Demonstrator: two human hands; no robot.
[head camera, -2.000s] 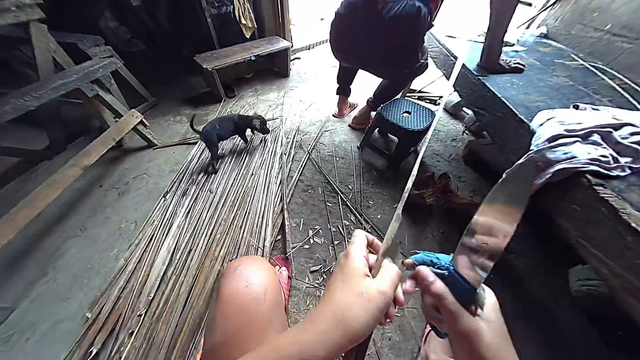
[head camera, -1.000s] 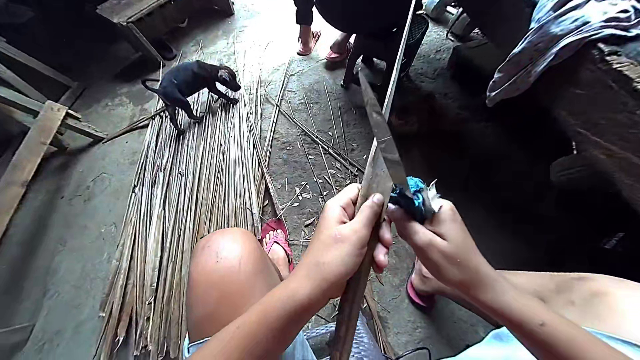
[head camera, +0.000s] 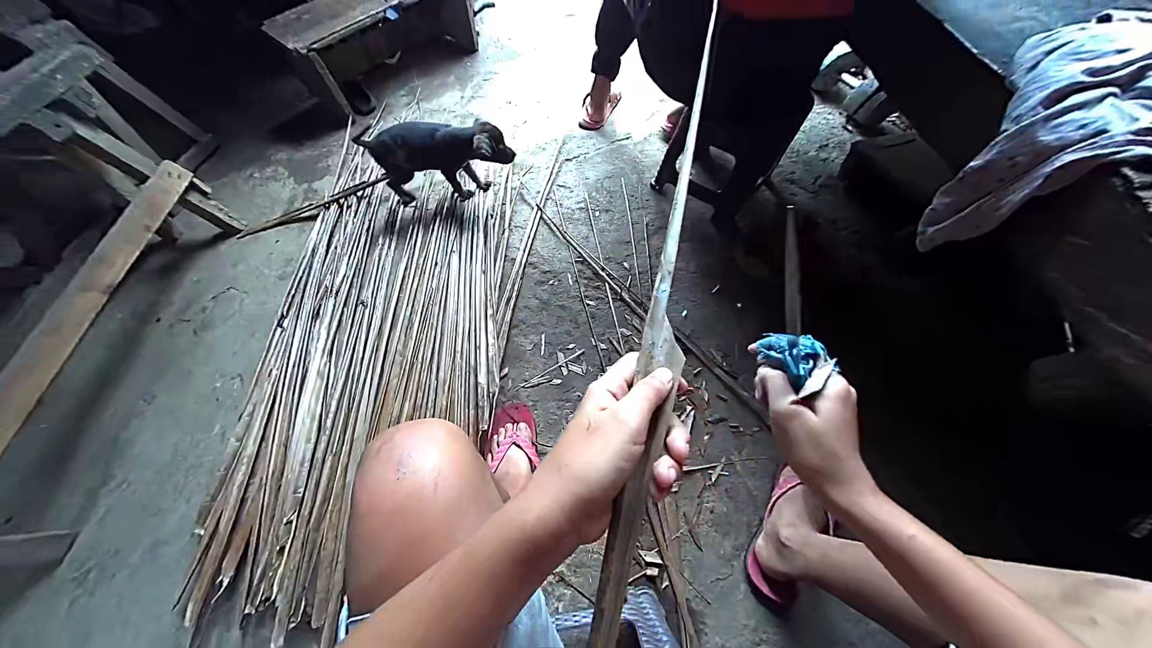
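Observation:
My left hand (head camera: 625, 432) is closed around a long, thin plant stalk (head camera: 661, 337), which runs from between my knees up past the top of the view. To its right, my right hand (head camera: 810, 418) grips a knife by its handle, wrapped in blue cloth (head camera: 796, 360). The knife blade (head camera: 792, 270) points up and away, seen nearly edge-on and apart from the stalk. A wide layer of long dry stalks (head camera: 387, 351) lies on the floor beside my left knee.
A black puppy (head camera: 432, 153) stands on the far end of the stalks. Wooden benches (head camera: 342, 22) are at the left. Another person's foot (head camera: 598, 108) is ahead near a dark stool. Patterned cloth (head camera: 1044, 135) hangs off a platform at right. Chips and thin strips litter the floor.
The knife blade was against the stalk one second ago; my right hand has moved it off to the right. My left hand still holds the stalk. The puppy has raised its head.

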